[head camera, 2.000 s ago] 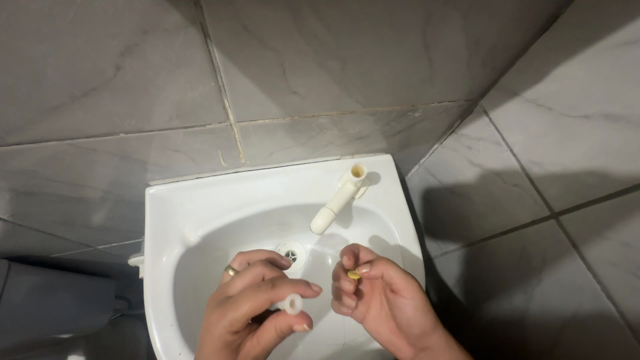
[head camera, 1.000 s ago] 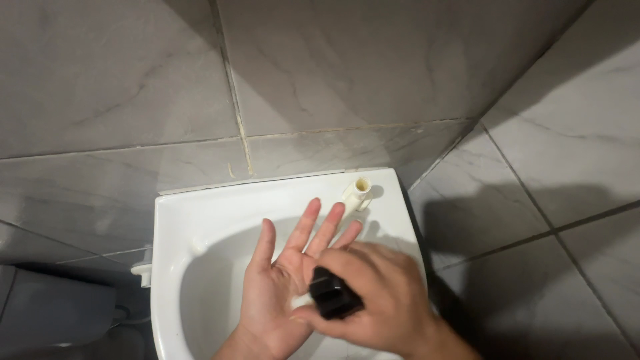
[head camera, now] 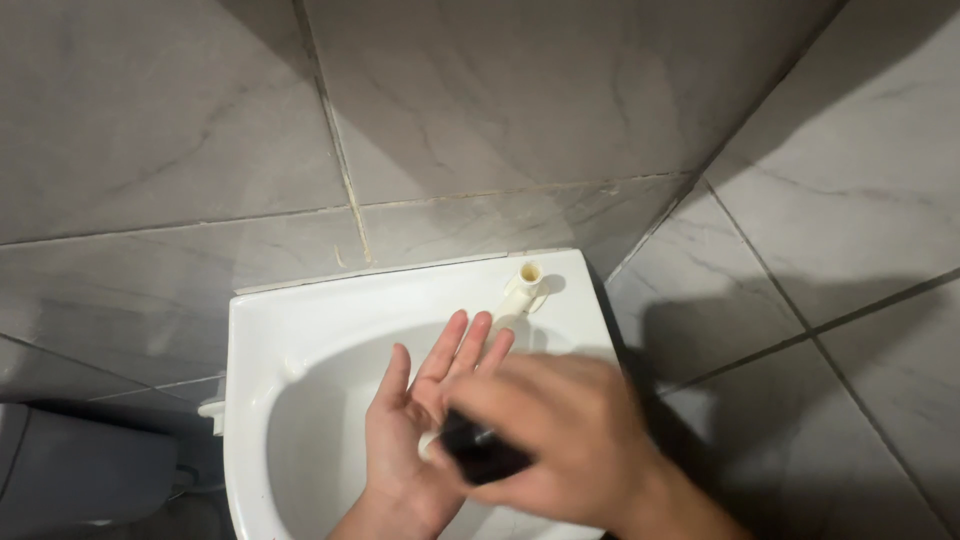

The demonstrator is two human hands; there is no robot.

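My left hand (head camera: 420,435) is palm up over the sink basin, its fingers and thumb spread. Above that palm, my right hand (head camera: 562,435) is blurred and grips a small dark object (head camera: 480,446) whose kind I cannot make out. A small white piece (head camera: 427,445) shows between the dark object and my left palm; whether it is joined to the dark object, I cannot tell. Behind my fingertips, the cream plastic tap (head camera: 529,276) stands on the back right corner of the white sink (head camera: 367,283), its top uncapped, its spout partly hidden by my fingers.
A grey marbled tile wall (head camera: 487,97) rises behind the sink, with another tiled surface (head camera: 862,315) at the right. A white fitting (head camera: 213,409) juts out at the sink's left side. A grey cistern-like box (head camera: 82,465) is at the lower left.
Two seconds ago my left fingers held a white ring-like plastic piece and my right fingers a small yellow piece. Now my left hand is spread palm up, with my right over it, gripping the dark object.
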